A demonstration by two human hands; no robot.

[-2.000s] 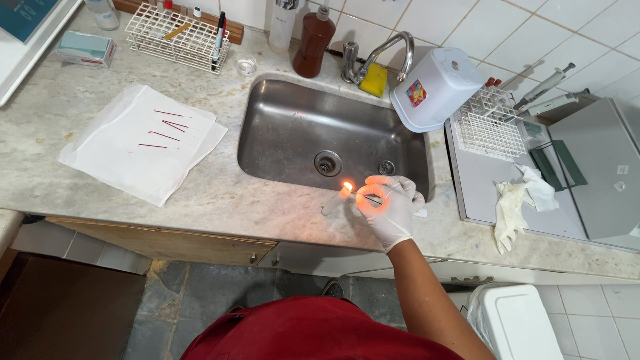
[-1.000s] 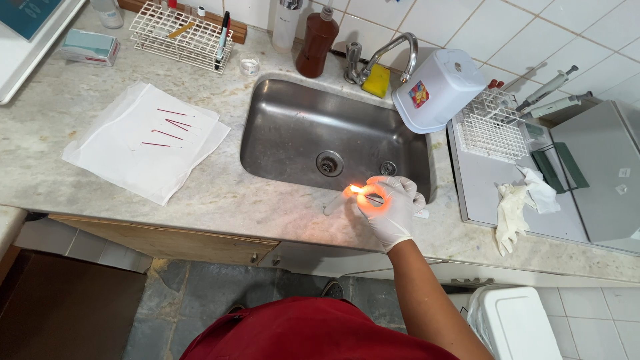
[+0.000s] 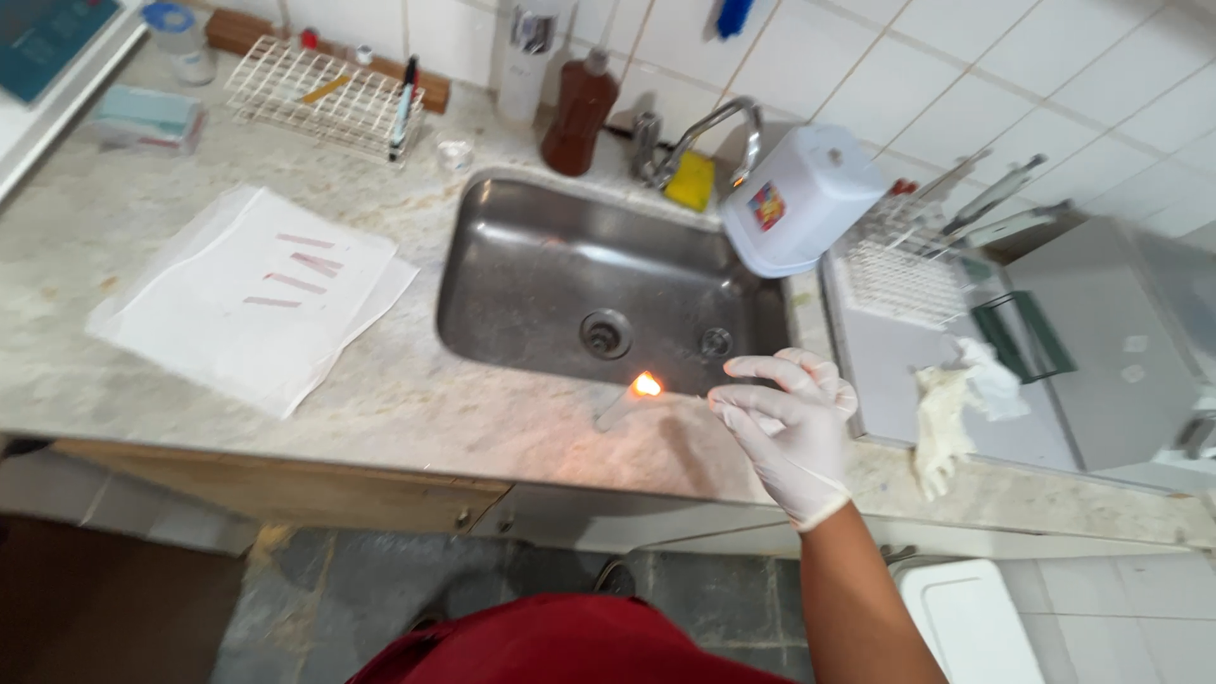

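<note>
My right hand [image 3: 790,423], in a white latex-type glove, is above the counter's front edge, right of a small flame [image 3: 647,384]. The thumb and index fingertips come together, with a tiny thin thing perhaps between them; the blur hides what it is. The other fingers are bent and apart. Below the flame is a slim whitish stick, perhaps a candle [image 3: 617,408], near the steel sink's [image 3: 532,351] front rim. White paper sheets [image 3: 218,323] with several short reddish strips or marks lie on the marble counter left of the sink. My left hand is not in view.
Behind the sink are a brown bottle [image 3: 579,114], a chrome faucet [image 3: 698,128], a yellow sponge [image 3: 691,182] and a white plastic container [image 3: 807,199]. Wire racks [image 3: 323,100] [image 3: 902,280] stand on both sides. Used gloves [image 3: 942,427] lie at the right, and a white-lidded bin [image 3: 969,617] is below.
My right hand has moved right, away from the flame, which earlier lit its fingertips orange. The flame stays by the sink's front edge, now apart from the fingers.
</note>
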